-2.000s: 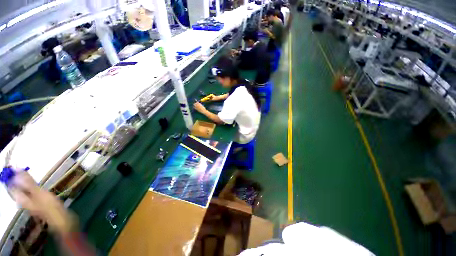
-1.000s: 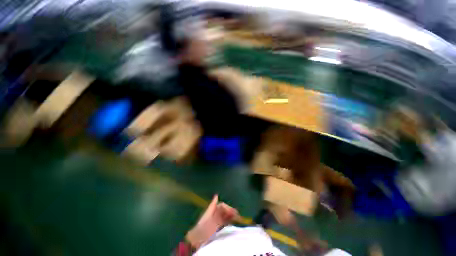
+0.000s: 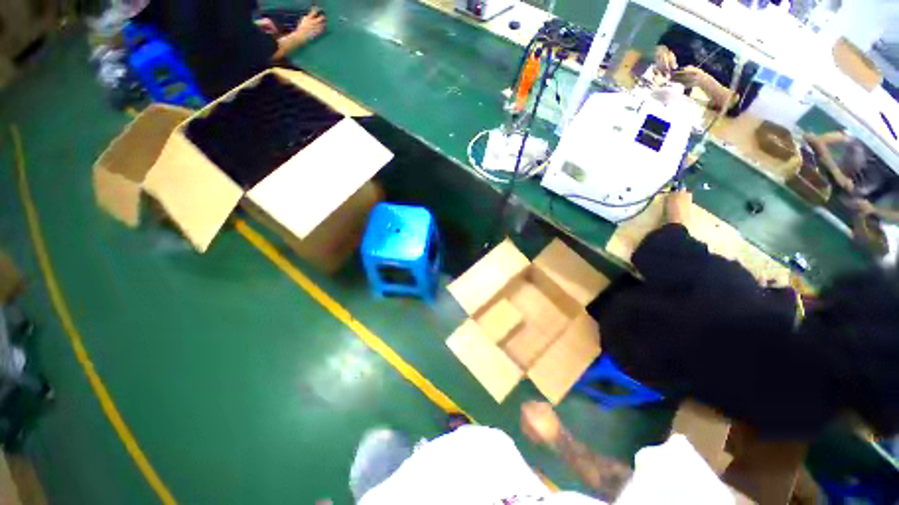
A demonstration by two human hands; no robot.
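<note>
My right hand [image 3: 540, 422] is low in the picture, in front of my white shirt [image 3: 473, 468]. It is small and blurred, and its finger pose is unclear; no object shows in it. My left hand is not in view. Nearest in front is an open cardboard box [image 3: 525, 333] on the floor, flaps spread, with a smaller brown piece inside. A bright blue plastic stool [image 3: 399, 237] stands left of it.
A large open box [image 3: 320, 182] holds black dividers at left. Behind is the green bench [image 3: 414, 74] with a white screw feeder [image 3: 621, 153] and a hanging orange screwdriver [image 3: 527, 81]. A person in black [image 3: 710, 311] sits at right. Another sits at upper left.
The view has swung from the aisle and bench, through blur, to the boxes, stool and feeder. My left hand, seen earlier, has left the picture. My right arm now shows at the bottom.
</note>
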